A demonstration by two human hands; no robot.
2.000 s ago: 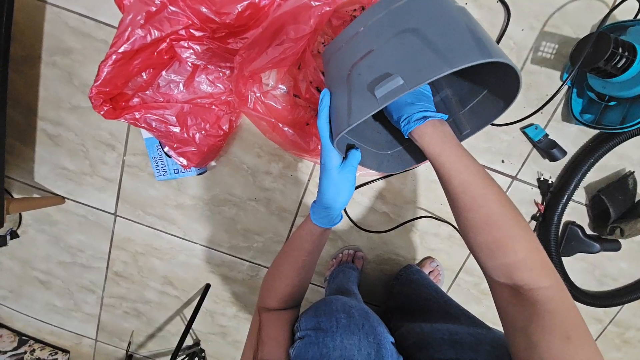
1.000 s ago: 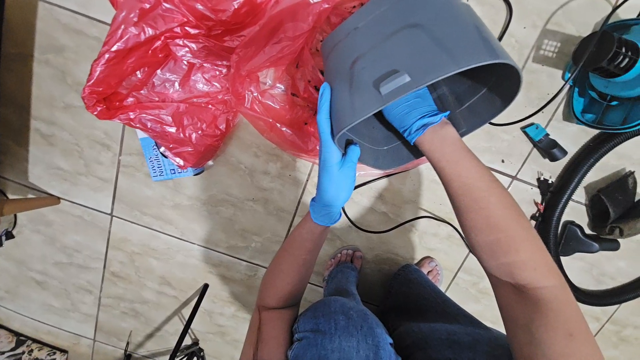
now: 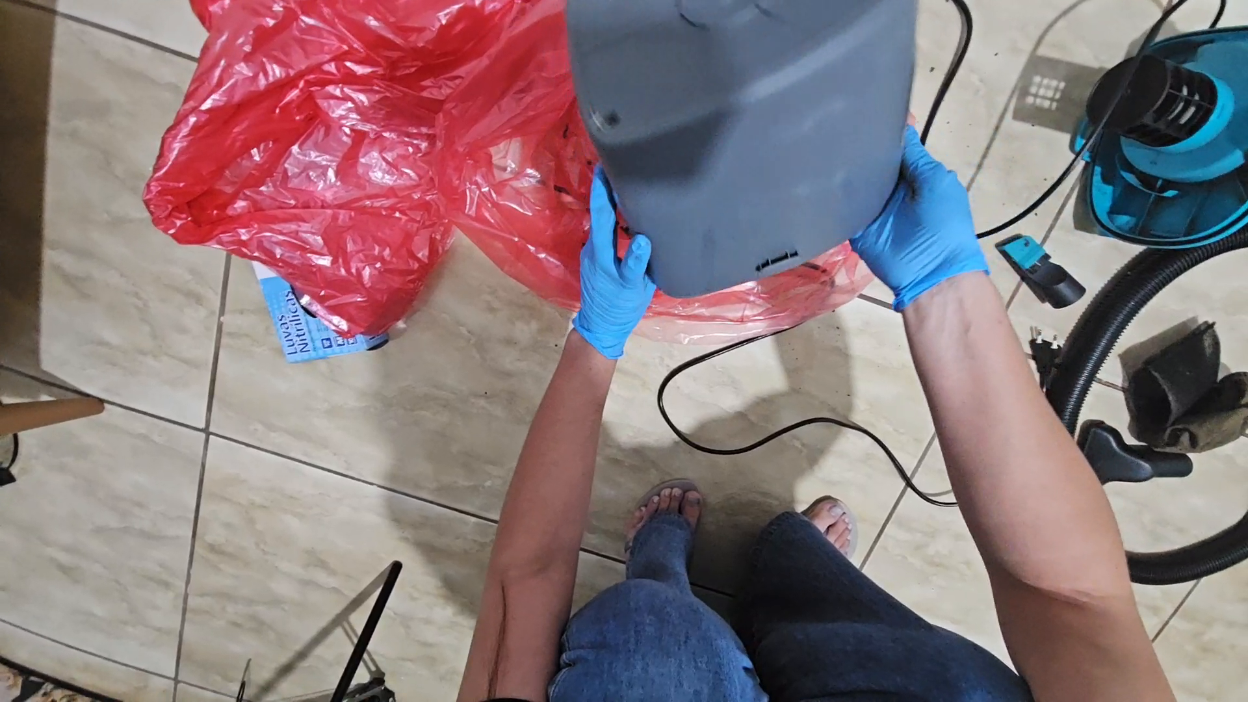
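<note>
A grey plastic vacuum cleaner tank is tipped over a red plastic bag, its outer wall and base facing me and its opening hidden. On its left side, my left hand in a blue glove grips the tank. My right hand, also gloved in blue, holds the opposite side near the lower corner. Beneath the tank, the bag's translucent part lies spread on the floor with dark debris in it.
At right lie the turquoise vacuum motor head, a small nozzle, a black corrugated hose and a dark filter. A black power cord curves before my feet. A blue glove box sits partly under the bag.
My right hand has come out of the tank's opening and now grips its right side. The tank has been turned so its opening no longer shows.
</note>
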